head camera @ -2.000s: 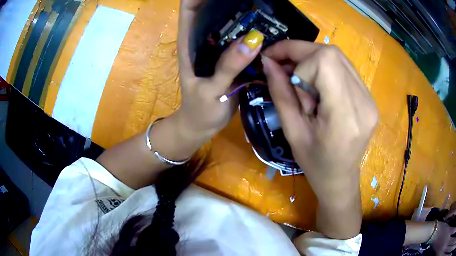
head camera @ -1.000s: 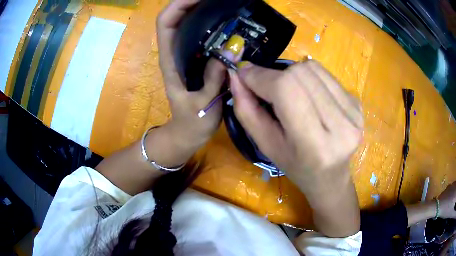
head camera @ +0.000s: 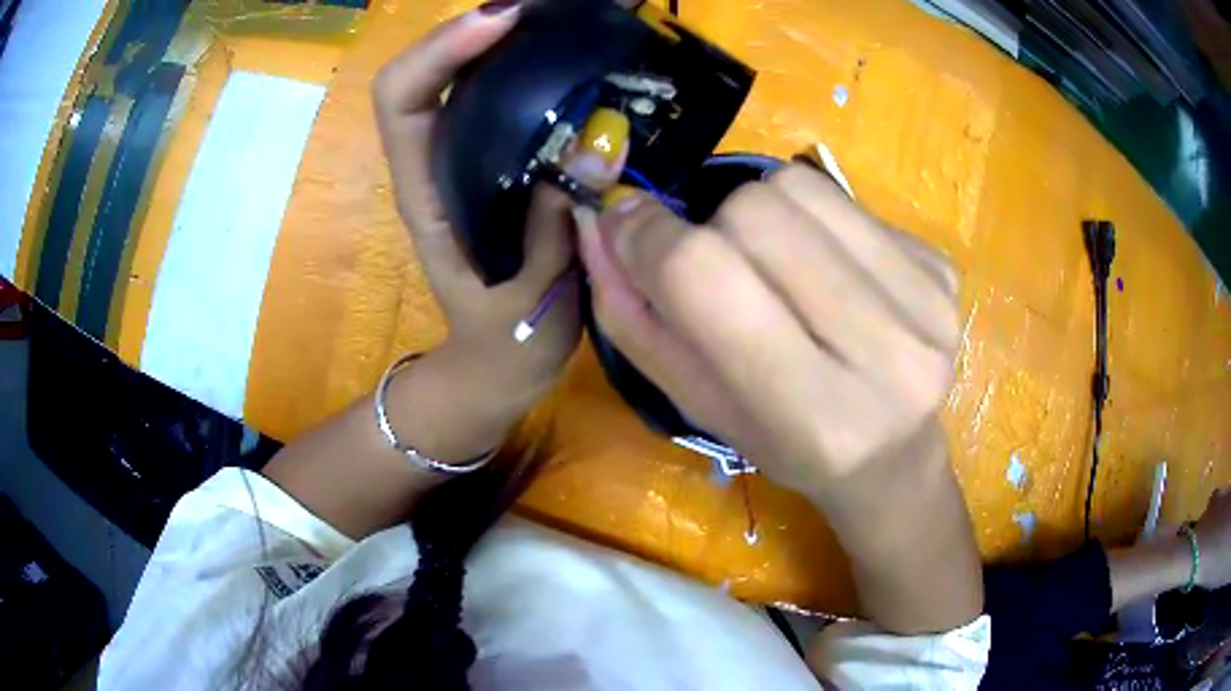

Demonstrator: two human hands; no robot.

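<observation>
My left hand (head camera: 493, 297) holds the glossy black shell (head camera: 486, 149) with its open side towards me, its thumb pressed near the circuit board parts (head camera: 641, 92) inside. My right hand (head camera: 797, 324) is closed with its fingertips at the board edge by the left thumb, pinching a slim dark piece; what it is cannot be told. A purple wire with a white plug connector (head camera: 523, 329) hangs below the shell beside the left palm. The black lower housing (head camera: 635, 385) lies on the bench beneath, mostly hidden by my right hand.
The bench has orange-yellow tape (head camera: 999, 270) with small scraps. A black power cable (head camera: 1100, 338) lies at the right. A white panel (head camera: 223, 243) is at the left. Another person's forearm (head camera: 1147, 567) with a bracelet shows at the lower right. Clear stacked plastic is at the upper right.
Both hands and the shell have shifted left and slightly down. My right fingertips have moved from beside the thumb's right side to below it at the board edge. The other person's forearm has moved.
</observation>
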